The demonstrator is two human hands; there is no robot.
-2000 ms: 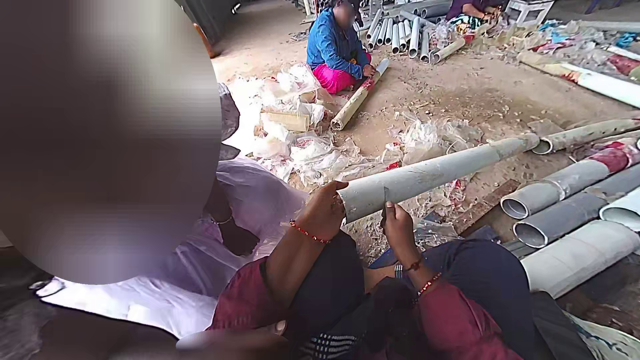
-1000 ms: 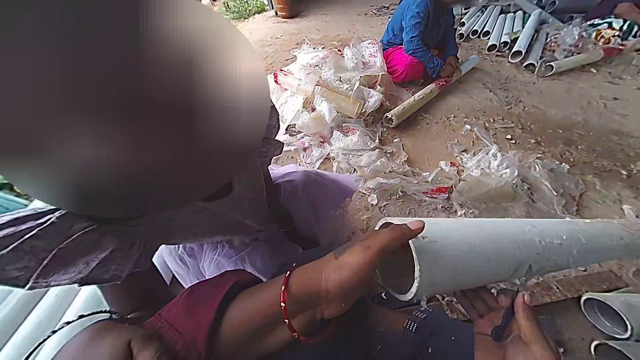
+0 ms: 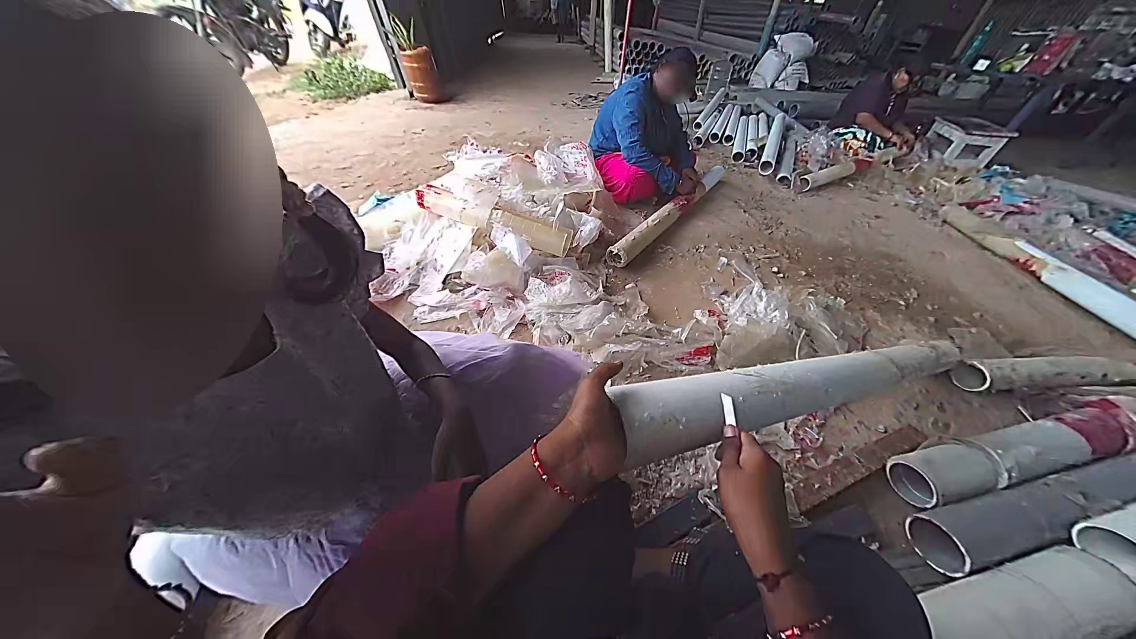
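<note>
A long grey plastic pipe point(image 3: 799, 386) slants from my lap out toward the right. My left hand point(image 3: 590, 426) cups the near end of it, with the thumb up over the rim and the fingers mostly hidden. Upright in my right hand point(image 3: 750, 470) is a small knife point(image 3: 729, 410), its pale blade in front of the near part of the pipe's side. Whether the blade touches the pipe I cannot tell. Faint marks and specks show on the pipe's surface.
A person point(image 3: 311, 373) sits close on my left. Torn plastic wrapping point(image 3: 497, 257) lies ahead, where another person point(image 3: 639, 133) handles a wrapped pipe point(image 3: 652, 232). More pipes point(image 3: 985, 461) lie at my right. Farther back are a third person point(image 3: 874, 111) and a white stool point(image 3: 967, 140).
A second ago my right hand was low beside the pipe with its fingers spread; now it is closed around the knife, blade up in front of the pipe. The view has swung considerably.
</note>
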